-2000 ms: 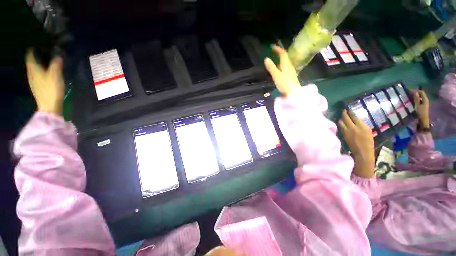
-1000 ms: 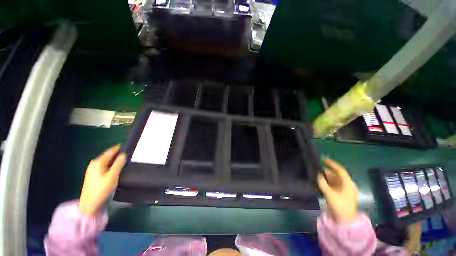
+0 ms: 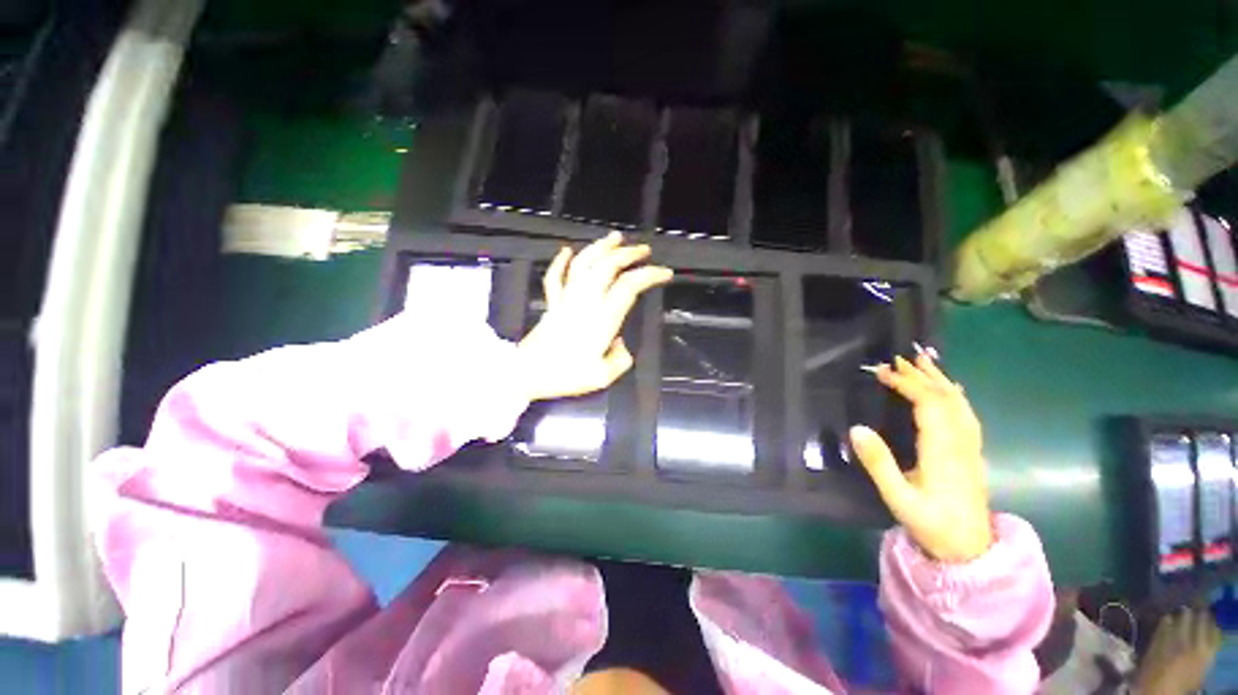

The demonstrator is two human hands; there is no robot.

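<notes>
A black phone tray lies on the green mat in front of me. Its leftmost phone shows a white screen, partly covered by my left sleeve. The phone in the middle right slot and the rightmost phone have dark screens with bright reflections. My left hand is over the second phone from the left, fingers apart, hiding much of it; I cannot tell if it touches. My right hand is at the tray's right end, fingers spread, holding nothing.
Another tray with dark phones lies directly behind. A pole in yellowish film stands at right. More trays with lit phones lie far right, above another person's hand. A pale strip and white post are at left.
The tray both hands held by its ends now lies on the mat, and both hands have let go. My left hand has moved right over the phones. The lit phones seen in front earlier are hidden.
</notes>
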